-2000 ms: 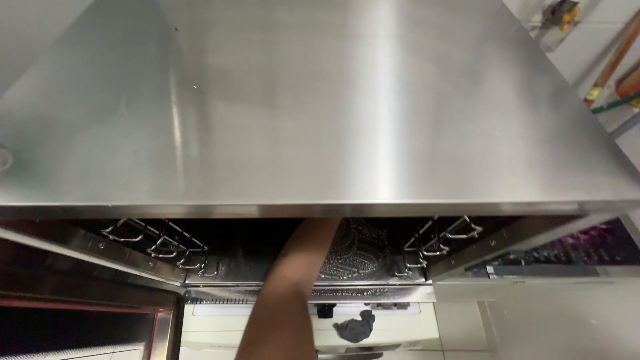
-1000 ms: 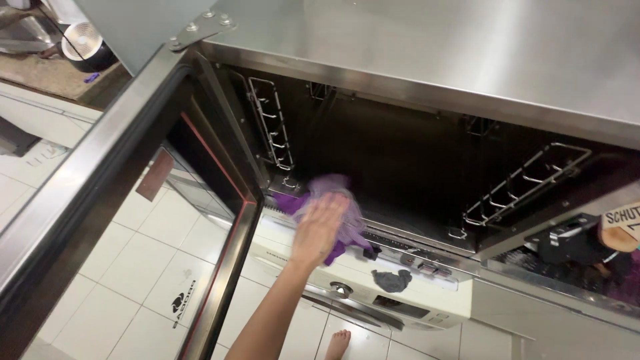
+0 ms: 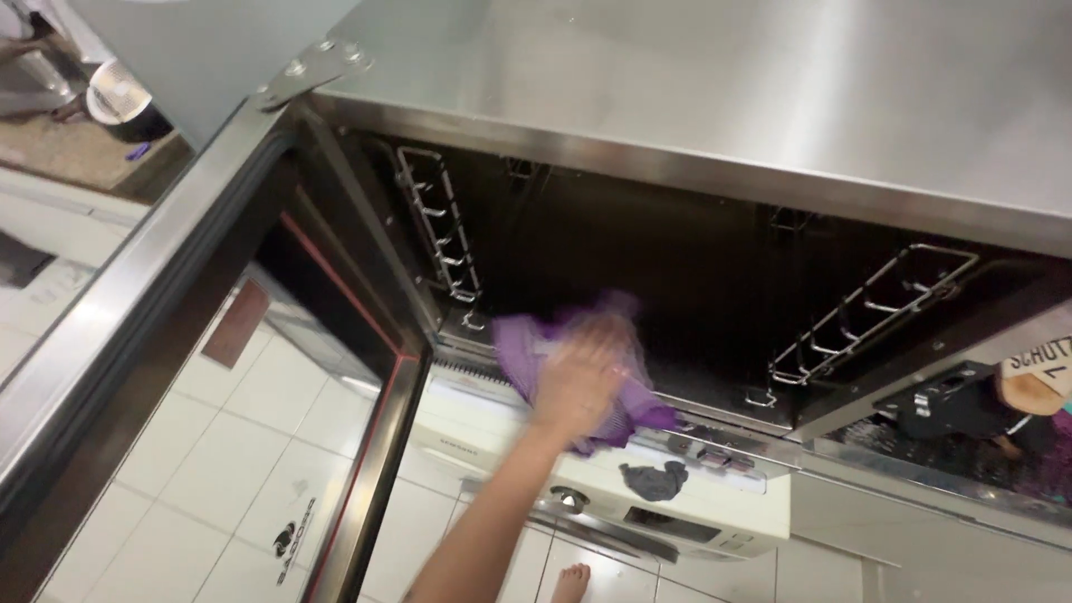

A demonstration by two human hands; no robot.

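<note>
My left hand [image 3: 586,377] is pressed over a purple cloth [image 3: 523,352], blurred, at the lower front edge of an open oven cavity [image 3: 636,251]. The cloth is bunched under the palm and hangs past the sill, with folds on both sides of the hand. Wire rack supports stand on the left [image 3: 452,226] and right [image 3: 871,310] inner walls. The glass oven door [image 3: 276,402] stands open on the left. My right hand is out of view.
Below the oven is a white front-loading washing machine [image 3: 469,444] with a dark grey cloth [image 3: 655,481] on it. A bare foot [image 3: 572,580] is on the tiled floor. At upper left, a counter [image 3: 75,155] holds kitchen items; at right lies a round lettered object [image 3: 1038,377].
Two seconds ago my left arm reached into the cavity, its hand hidden. The hand then showed at the front sill on the purple cloth, and is still there. The view has swung to the left.
</note>
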